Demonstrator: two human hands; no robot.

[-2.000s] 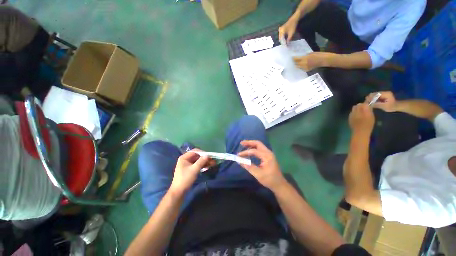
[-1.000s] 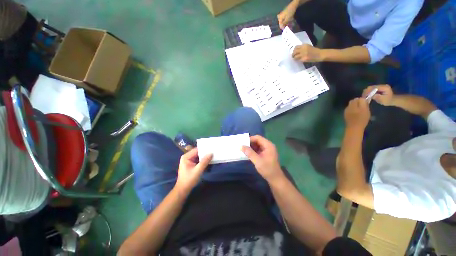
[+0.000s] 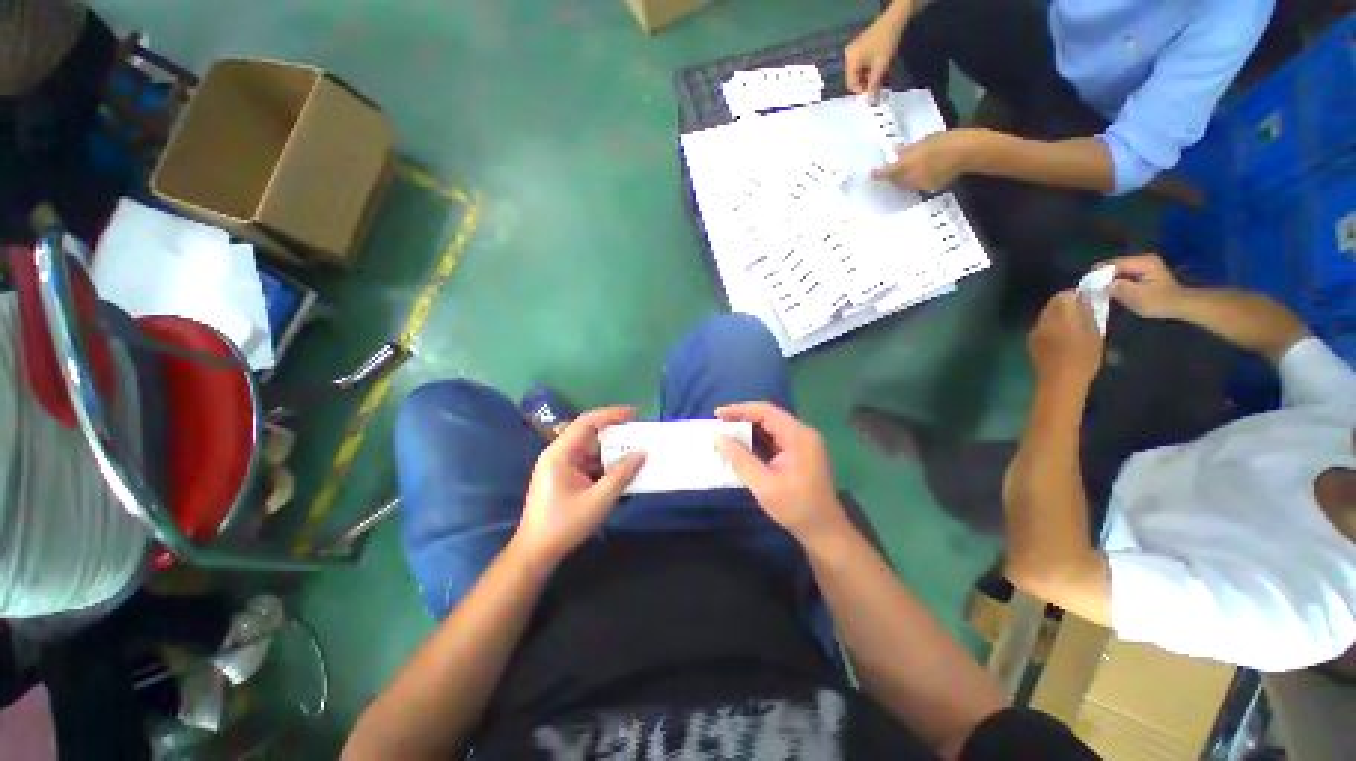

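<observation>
A white folded leaflet (image 3: 681, 457) lies flat between my hands over my lap, its long side running left to right. My left hand (image 3: 586, 476) grips its left end, thumb on top. My right hand (image 3: 779, 464) grips its right end, thumb on top. The fingers behind the paper are partly hidden. Overlapping white printed sheets (image 3: 811, 245) with short black marks lie on a pale board ahead to the right. A small pile of folded leaflets (image 3: 772, 89) lies at the far corner of the dark grid-textured surface (image 3: 705, 100).
Two seated people are at the right, each with paper in their hands. An open cardboard carton (image 3: 275, 161) and a red chair (image 3: 204, 431) stand at the left. Blue crates (image 3: 1286, 223) are at the far right. Yellow tape (image 3: 442, 283) runs along the green floor.
The leaflet was a narrow strip seen nearly edge-on, then turned its broad face up. It now shows a slightly narrower face with faint marks near my left thumb. Both hands still hold it.
</observation>
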